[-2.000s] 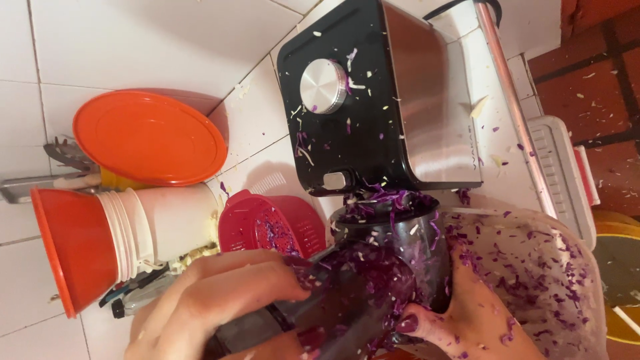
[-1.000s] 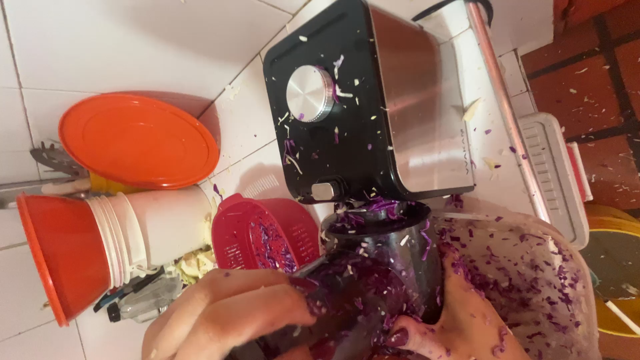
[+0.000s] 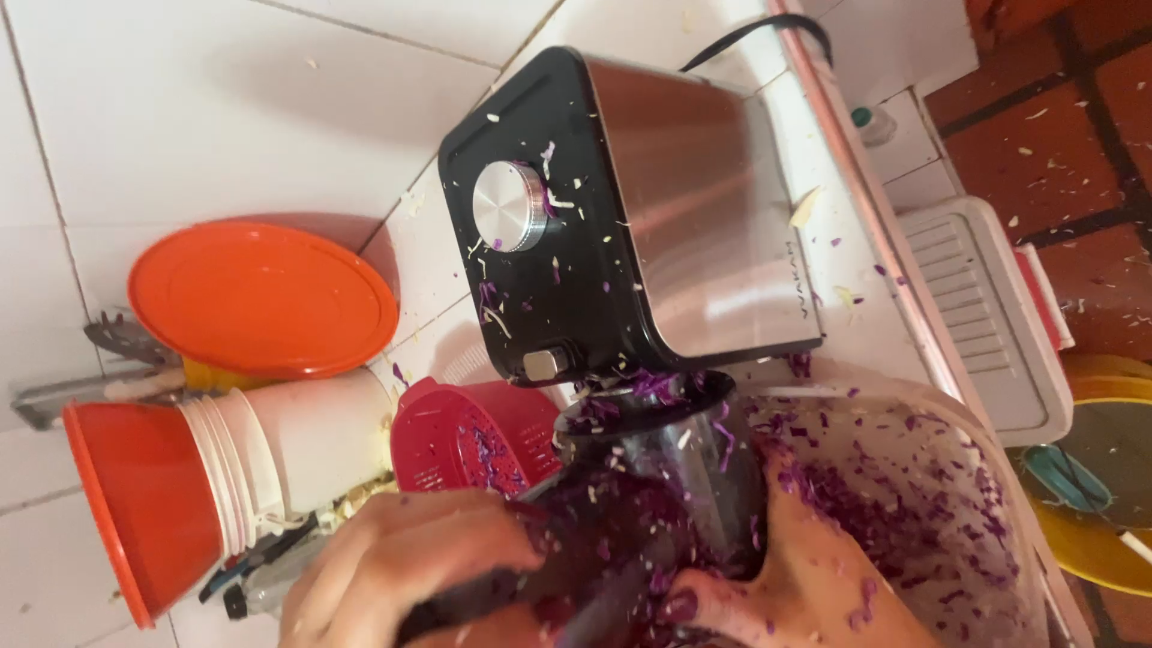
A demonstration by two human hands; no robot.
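A dark shredder attachment (image 3: 666, 477), covered in purple cabbage shreds, sits against the front of a black and steel kitchen machine (image 3: 540, 261). My left hand (image 3: 423, 567) curls around the dark tube at the lower centre. On the attachment's right side lies my right hand (image 3: 801, 576), its thumb with a dark nail across the front. Purple shreds cling to its skin. Behind the attachment, a pink colander (image 3: 432, 432) holds purple shreds. At the right, a translucent tub (image 3: 954, 504) contains many purple shreds. The lower ends of both hands are cut off by the frame.
White buckets (image 3: 315, 441) with an orange container (image 3: 148, 504) stand at the left, near an orange lid (image 3: 270, 297) against the tiled wall. The counter edge (image 3: 864, 180) runs down the right. Beyond it are a grey lid-like plastic piece (image 3: 981, 315) and a yellow bucket (image 3: 1098, 558).
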